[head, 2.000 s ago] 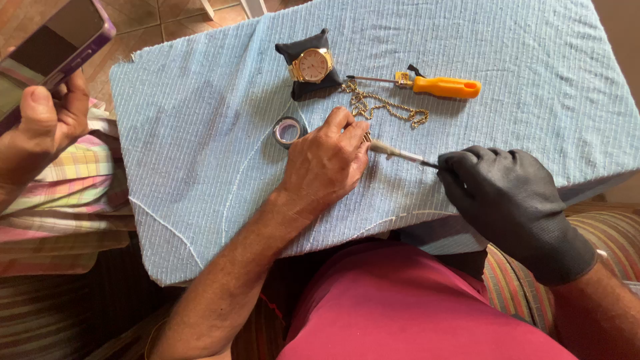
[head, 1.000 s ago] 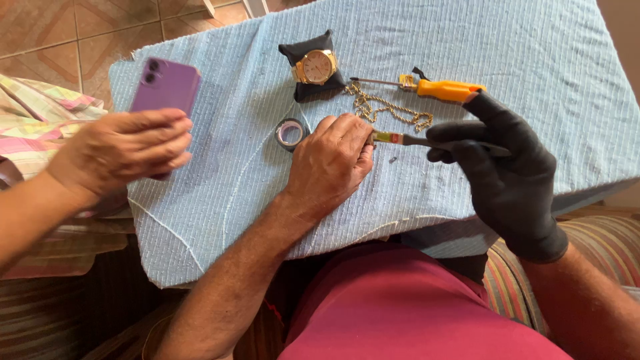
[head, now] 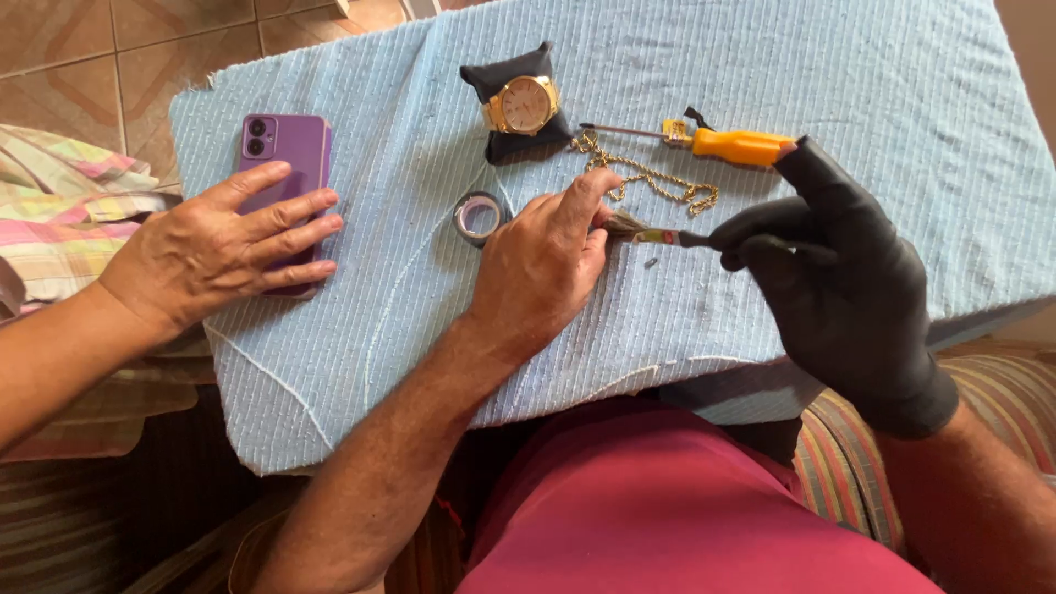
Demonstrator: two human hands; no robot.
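Observation:
My right hand (head: 850,280), in a black glove with one fingertip showing through, holds a small paintbrush (head: 672,238) by its dark handle. The bristles touch the fingertips of my bare left hand (head: 549,256); whether those fingers grip anything is hidden. A gold-coloured rope chain (head: 660,177) lies just beyond my left fingers. Behind it is a screwdriver (head: 738,147) with a yellow-orange handle. A gold-coloured wristwatch (head: 525,105) sits around a black cushion (head: 499,78). A roll of dark tape (head: 480,217) lies left of my left hand.
At the left, another person's hand (head: 223,239) rests on a purple smartphone (head: 309,157) lying on the blue cloth (head: 429,148) that covers the table. A tiny dark piece (head: 652,262) lies below the brush. A striped seat (head: 990,388) is at the lower right.
The other person's purple phone has come down from the raised hand onto the cloth, back side up. My right hand has opened its upper fingers, still holding the brush. My left hand stays near the same place.

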